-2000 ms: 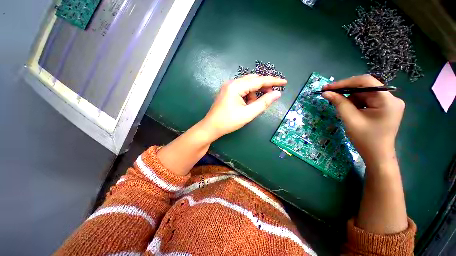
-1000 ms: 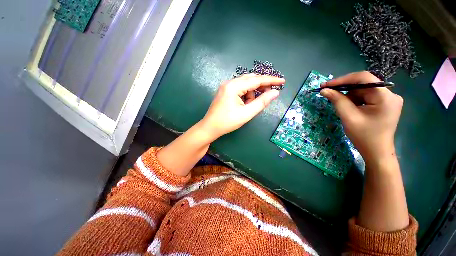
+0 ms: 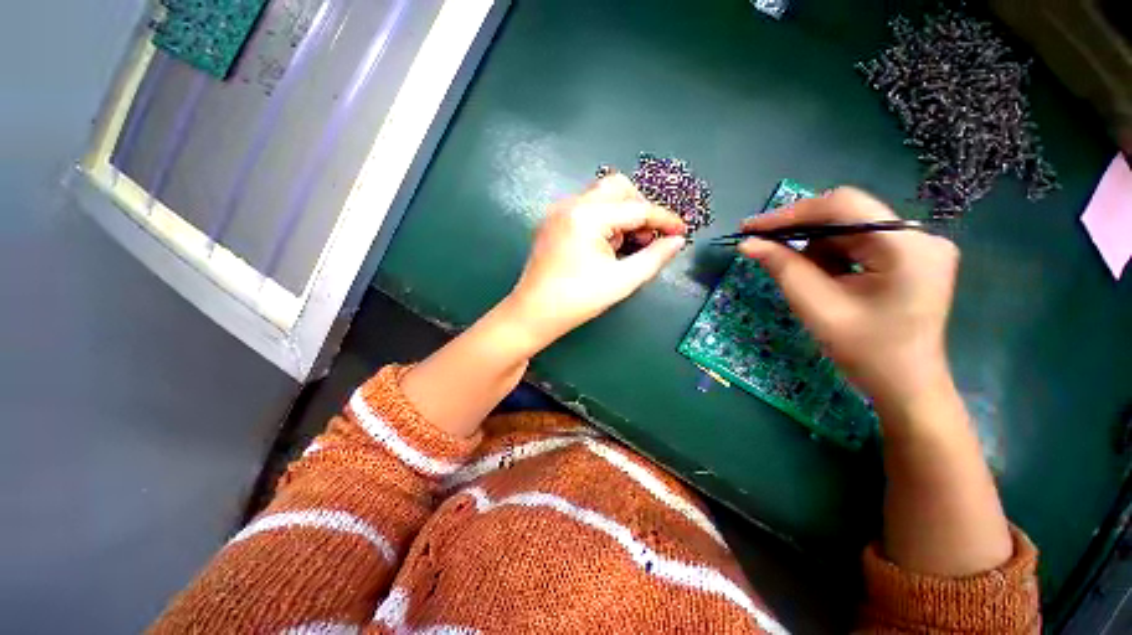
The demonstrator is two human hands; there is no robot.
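The green circuit board [image 3: 776, 341] lies flat on the dark green mat, its upper right part hidden by my right hand. My right hand [image 3: 857, 267] holds dark pointed tweezers [image 3: 826, 230]; their tip points left, just off the board's upper left edge. My left hand [image 3: 596, 248] is left of the board, thumb and forefinger pinched around what looks like a tiny dark component [image 3: 687, 236], close to the tweezer tip. A small pile of components [image 3: 673, 186] lies just beyond my left fingertips.
A larger dark pile of components [image 3: 956, 106] lies at upper right. A pink card [image 3: 1111, 217] is at far right. A pale frame [image 3: 325, 292] stands at left, with another green board [image 3: 209, 35] in it. A small shiny thing [image 3: 771, 6] is at the top edge.
My right hand and the tweezers have moved left, off the board's parts towards my left hand. My left thumb and forefinger, apart before, have closed together.
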